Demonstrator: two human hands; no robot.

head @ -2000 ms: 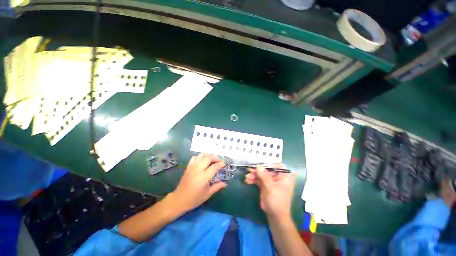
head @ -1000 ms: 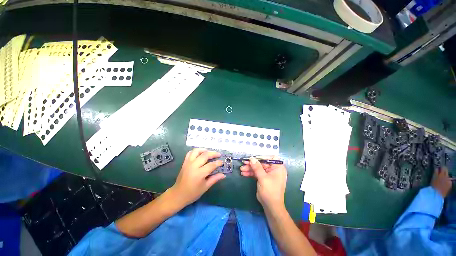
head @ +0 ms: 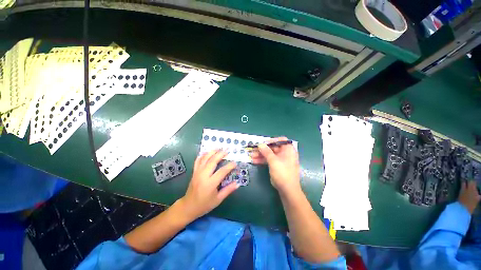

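My left hand (head: 207,182) holds a dark plastic housing (head: 241,175) with round openings against the bench, just below the adhesive dot sheet (head: 213,139). My right hand (head: 279,164) holds slim dark tweezers (head: 277,143), which lie over the strip, their tip near its dots. The right fingers cover part of the strip's right half. Whether a dot is at the tip is too small to tell. A second housing (head: 169,168) lies on the bench left of my left hand.
White sheets fan diagonally (head: 158,124) at left, with yellowish dot sheets (head: 58,79) beyond. A white pile (head: 348,174) lies at right, then a heap of housings (head: 422,169) by another person's hand (head: 468,196). A small ring (head: 244,119) lies behind the strip. A tape roll (head: 381,21) sits above.
My right hand and the tweezers have moved up from the housing to over the strip. My left hand still holds the housing in about the same place.
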